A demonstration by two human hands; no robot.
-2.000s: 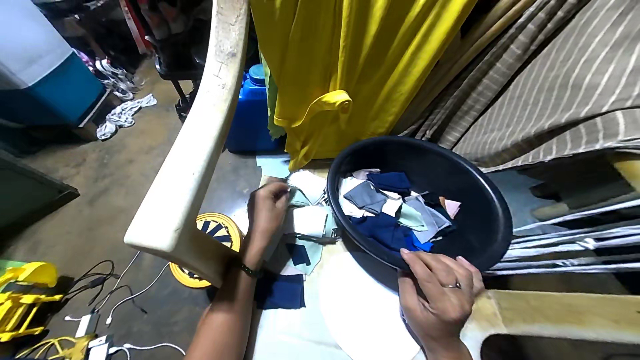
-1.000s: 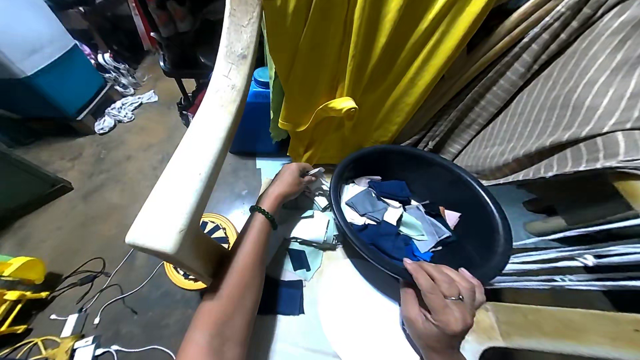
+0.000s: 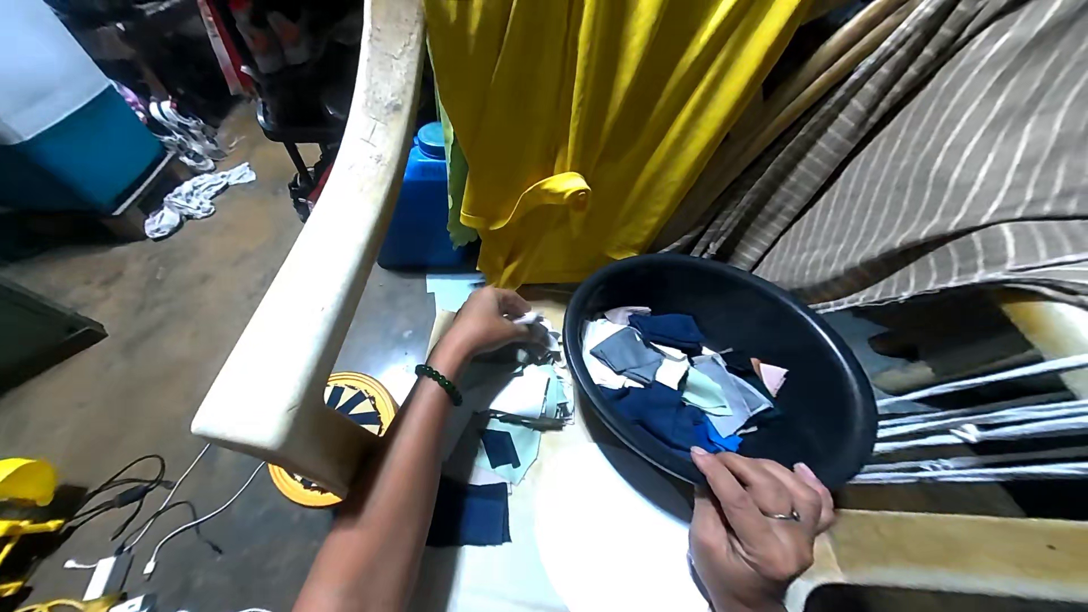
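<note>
My right hand (image 3: 756, 518), with a ring on one finger, grips the near rim of a black plastic basin (image 3: 816, 340). The basin is tilted, and folded fabric scraps (image 3: 654, 365) in navy, grey, white and pale green lie in it. To the basin's left, my left hand (image 3: 493, 321) has its fingers closed around a small whitish scrap (image 3: 529, 319). Below that hand lie pale green cloth pieces (image 3: 518, 442), a small navy piece (image 3: 500, 448) and a larger navy piece (image 3: 469, 514). A pair of dark scissors, partly covered, appears to lie among them.
A worn white plastic chair armrest (image 3: 297, 297) rises left of my left forearm. Yellow cloth (image 3: 612, 127) and brown striped cloth (image 3: 960, 161) hang behind the basin. A blue jerrycan (image 3: 422, 204), a yellow round item (image 3: 374, 399) and white cables (image 3: 204, 518) are at the left.
My left hand has moved from over the cloth pieces up toward the yellow cloth, then slightly back with a whitish scrap. My right hand stays on the basin rim.
</note>
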